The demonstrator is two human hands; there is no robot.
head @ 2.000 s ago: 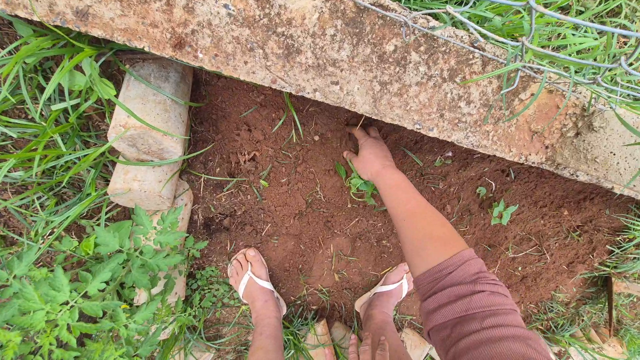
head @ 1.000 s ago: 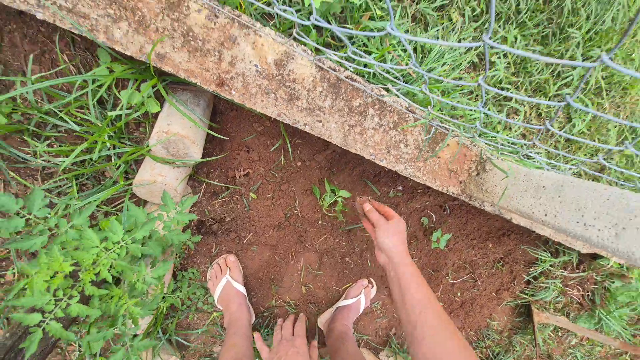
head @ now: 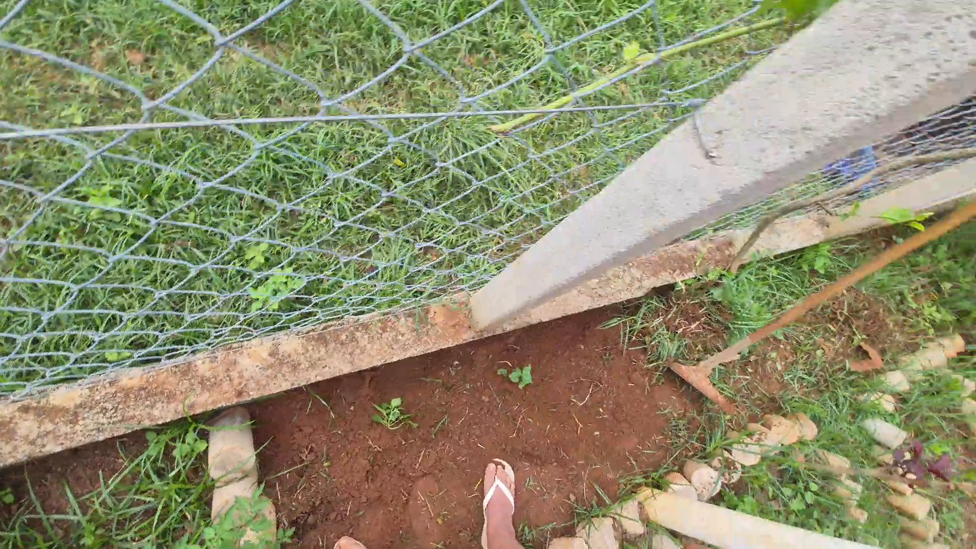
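Neither my left hand nor my right hand shows in the head view now. Below me lies reddish-brown soil [head: 457, 450], with a small leafy plant [head: 392, 413] and another seedling [head: 521, 376] growing from it. My foot in a white flip-flop [head: 499, 488] stands on the soil, and the toes of the other foot show at the bottom edge. To the right, a rusty garden tool's metal head [head: 703, 381] rests at the soil's edge, its long handle [head: 846, 286] slanting up to the right.
A low concrete curb [head: 229, 374] runs along a wire mesh fence [head: 328, 206]. A slanting concrete post [head: 671, 183] meets the curb. Stone or concrete pieces [head: 701, 479] edge the soil, and a cylindrical block [head: 232, 457] lies at left.
Both hands, seen low over the soil and near my feet one second ago, are out of view. The view has swung up and right, bringing in the post and the rusty tool's handle.
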